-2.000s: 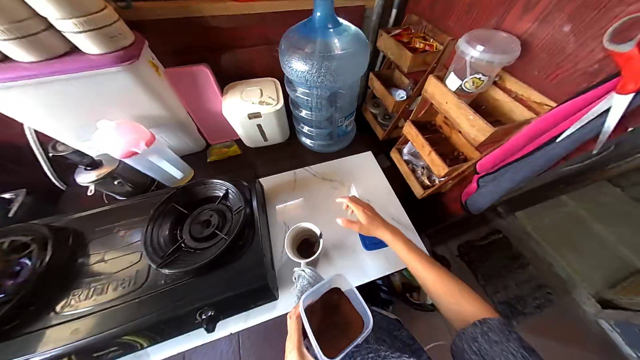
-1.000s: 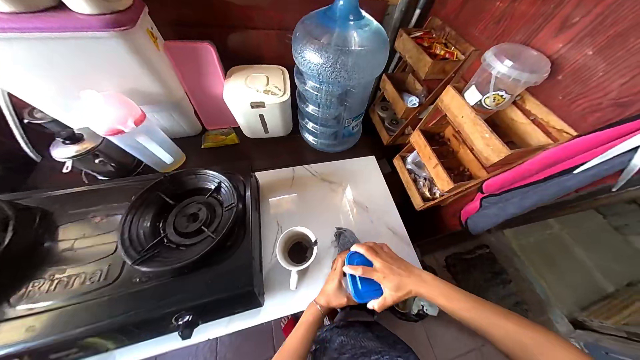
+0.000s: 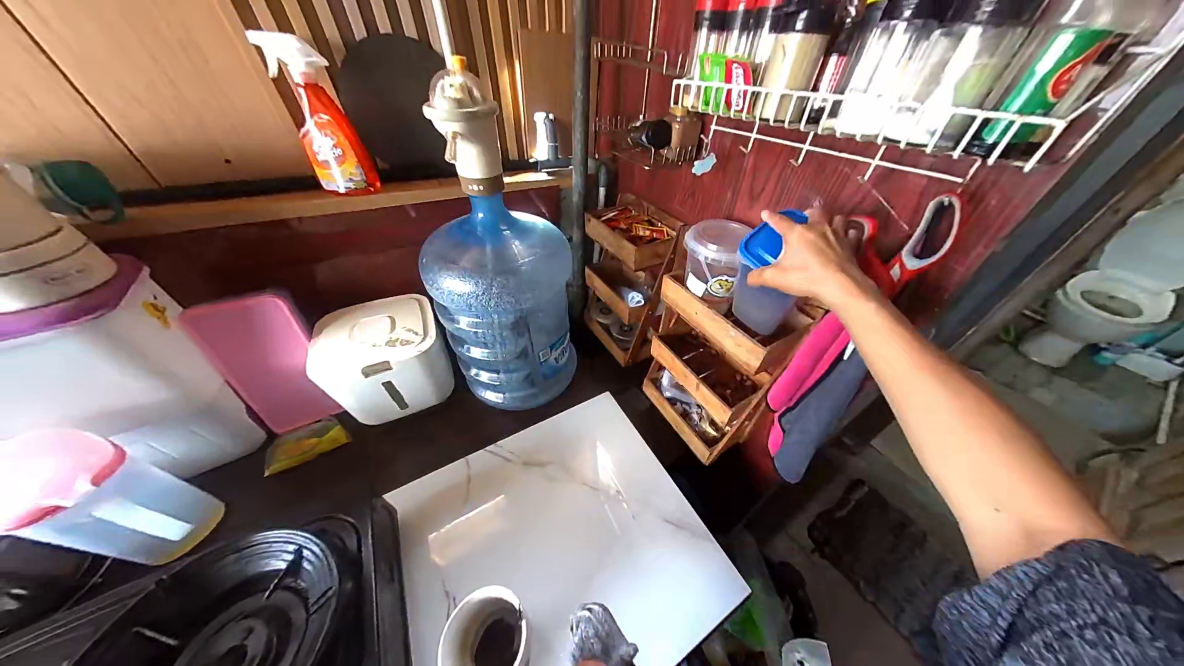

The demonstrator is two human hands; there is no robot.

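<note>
My right hand (image 3: 814,264) grips a translucent plastic container (image 3: 760,301) by its blue lid (image 3: 775,239), at the top compartment of a wooden tiered rack (image 3: 717,333), beside a clear lidded tub (image 3: 714,254). A white mug (image 3: 483,629) with dark contents stands on the white marbled board (image 3: 573,481), cut off by the bottom edge. Right of the mug lies a grey object (image 3: 599,634), perhaps cloth or a packet. A small bit of skin shows below it, but my left hand cannot be made out there.
A black gas stove (image 3: 250,601) is at lower left, with a pink-topped pitcher (image 3: 111,499) behind. A blue water jug (image 3: 499,305), a white canister (image 3: 381,356) and a pink lid (image 3: 264,361) stand behind the board. Oven mitts (image 3: 814,398) and a wire shelf (image 3: 869,129) are at right.
My right hand has moved from over the board to the wooden rack with the blue-lidded container. Earlier both hands were at that container; now only the right holds it. The view has tilted up.
</note>
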